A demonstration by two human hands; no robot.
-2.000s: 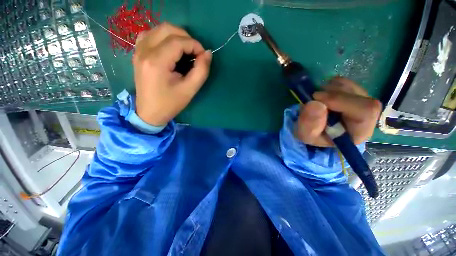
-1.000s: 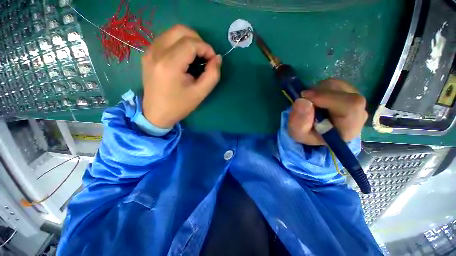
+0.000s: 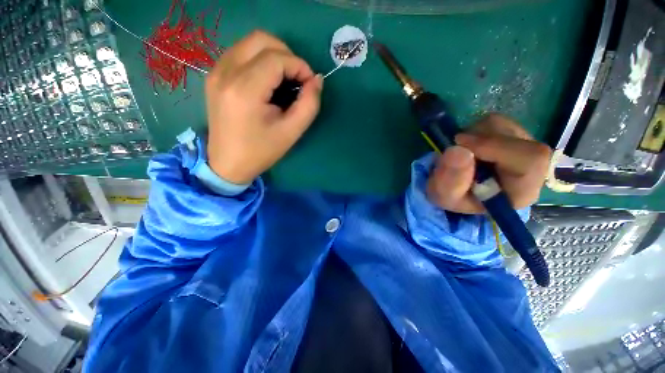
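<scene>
My left hand pinches a thin silvery solder wire between thumb and forefinger. The wire's end reaches the small dark and silver piece on the white disc. The wire's other part runs up and left over the red wires. My right hand holds the dark blue soldering iron like a pen. Its dark tip points up and left, just right of the disc, with a gap between them. The piece's details are too small to tell.
A pile of red lead wires lies on the green mat, left of the disc. A clear blister tray is at the left. A metal-edged dark tray is at the right. A clear curved rim is at the top.
Over two seconds, my left hand and the disc have shifted. The iron's tip was on the disc's work; it has moved off it to the right. A faint wisp now shows above the tip.
</scene>
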